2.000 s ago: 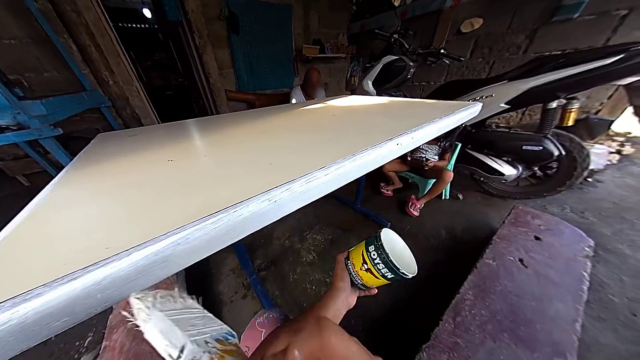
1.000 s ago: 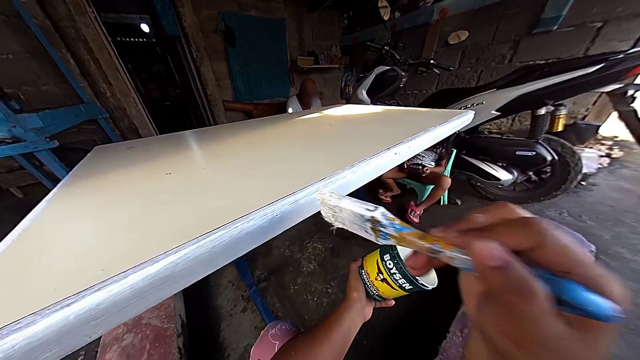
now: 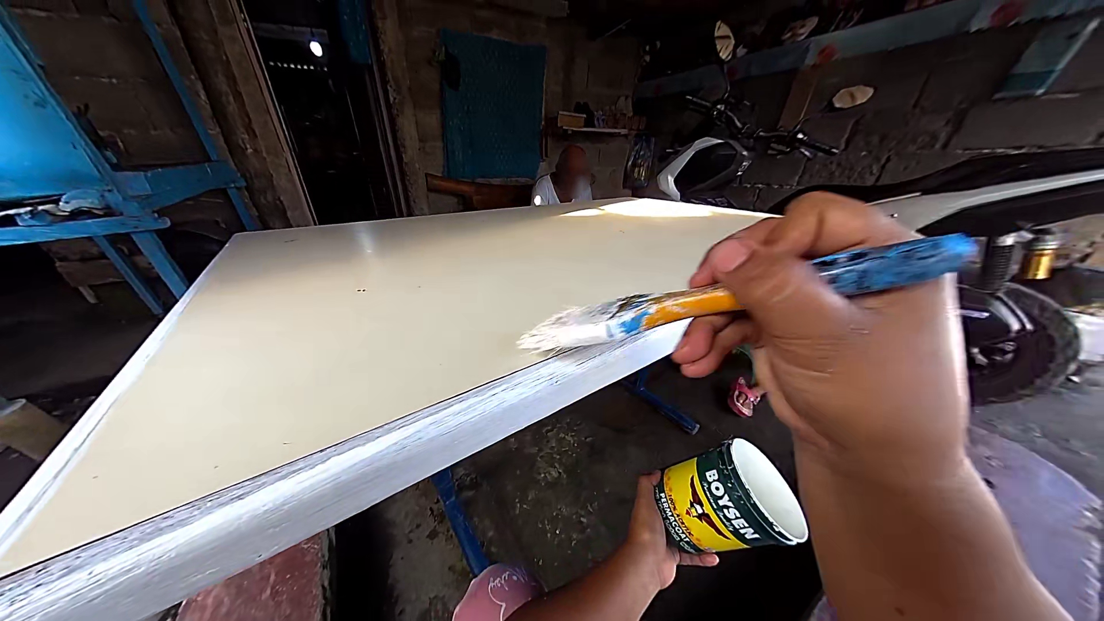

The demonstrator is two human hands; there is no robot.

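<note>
My right hand [image 3: 828,319] grips a paintbrush [image 3: 690,304] with a blue and orange handle. Its white, paint-covered bristles rest at the near edge of a cream tabletop [image 3: 414,302]. Streaky white paint covers the table's side edge [image 3: 362,474]. Below that edge, my left hand [image 3: 660,535] holds a Boysen paint can [image 3: 716,500], green and yellow, tilted with its white-lined opening toward the right. How much paint is inside cannot be seen.
Beyond the table sits a person [image 3: 565,179]. A motorcycle [image 3: 992,216] stands at the right, near a foot in a pink sandal [image 3: 743,397]. Blue wooden framing [image 3: 129,194] is at the left. Low reddish surfaces [image 3: 267,582] lie below the table.
The brush has moved from near the can, in front of the table's side, onto the top edge. Two seconds ago it was at the lower left. The can stays in my left hand.
</note>
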